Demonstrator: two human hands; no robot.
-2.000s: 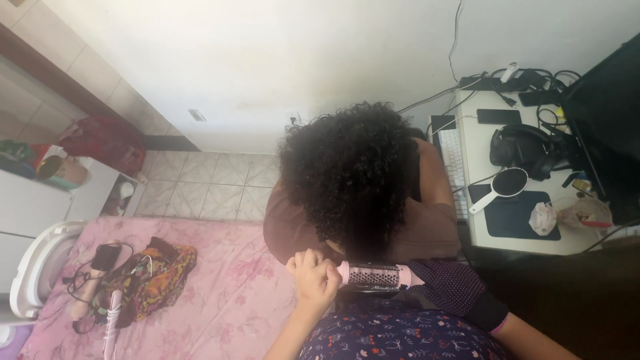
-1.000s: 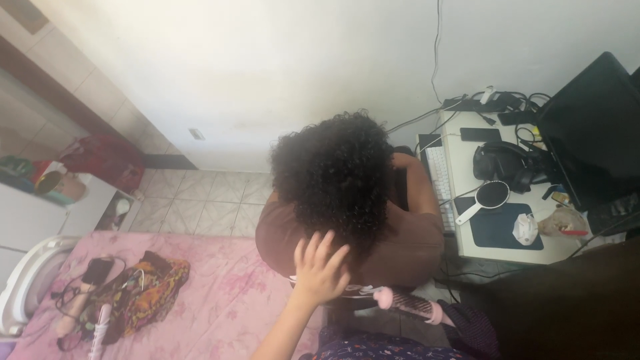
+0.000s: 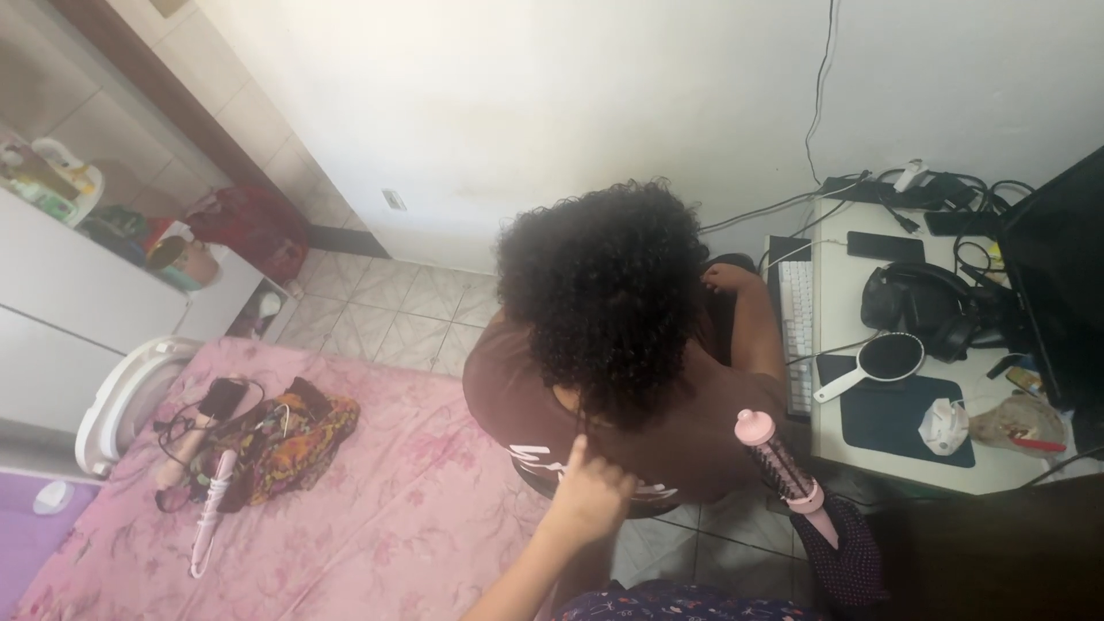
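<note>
A seated person with dark curly hair (image 3: 608, 302) and a brown shirt (image 3: 716, 431) has their back to me. My left hand (image 3: 595, 492) is at the nape, index finger extended against a thin strand of hair; whether it pinches the strand is hard to tell. Off to the right, my right hand (image 3: 837, 552), in a dark dotted glove, grips the handle of a pink round hot-air brush (image 3: 780, 461). The brush's bristled barrel points up and left, apart from the hair.
On the pink floral bed (image 3: 388, 517) lie a patterned cloth (image 3: 302, 440), a pink curling iron (image 3: 211, 513) and a corded appliance. The desk at right holds a white paddle brush (image 3: 871, 366), a keyboard (image 3: 795, 336), a black headset (image 3: 931, 306), cables and a monitor (image 3: 1061, 276).
Two seconds ago both hands were close together at the hot-air brush behind the person. The brush has moved right, away from the hair. My left hand, spread one second ago, now has its fingers mostly curled.
</note>
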